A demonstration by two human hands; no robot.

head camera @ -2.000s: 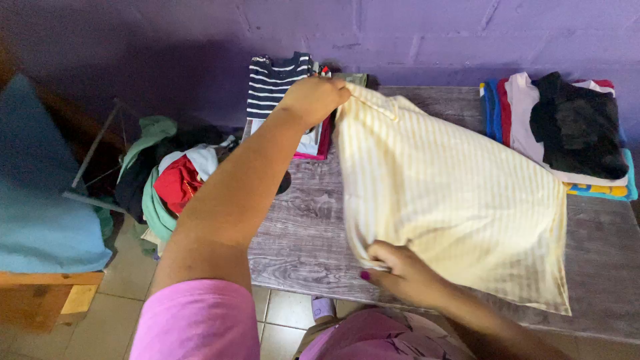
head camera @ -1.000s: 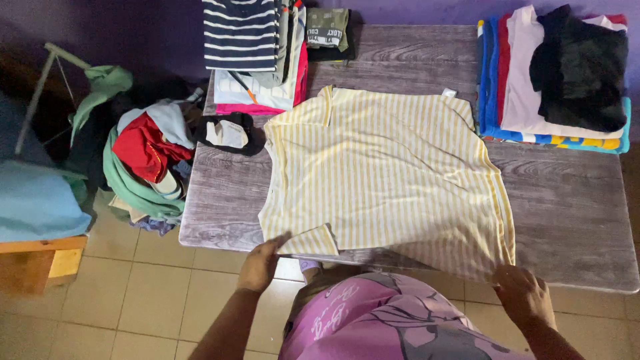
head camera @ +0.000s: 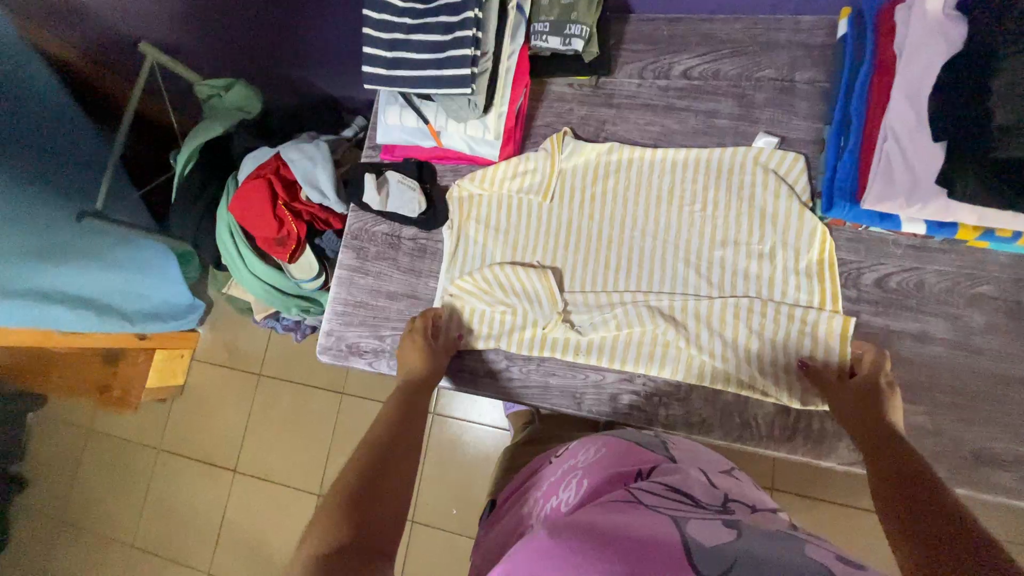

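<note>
A yellow-and-white striped shirt [head camera: 688,216] lies spread on the grey wood-grain table [head camera: 920,320], its near side folded over toward the middle with one sleeve on top. My left hand [head camera: 430,346] grips the shirt's near left corner. At the near right corner, my right hand [head camera: 868,384] pinches the hem between thumb and fingers. A small white tag shows at the shirt's far right edge. Just left of the shirt lie black-and-white socks or similar small items [head camera: 398,194].
Folded clothes, a navy striped garment [head camera: 420,48] on top, stand at the back left. Another stack [head camera: 908,120] is at the right. Left of the table are a heap of loose clothes [head camera: 276,208] and a blue cloth [head camera: 88,240] over a wooden piece [head camera: 164,364].
The shirt was lifted in both hands, then lay spread flat with its near edge at the table's front. Now that near side is folded over, and both hands hold the new near corners.
</note>
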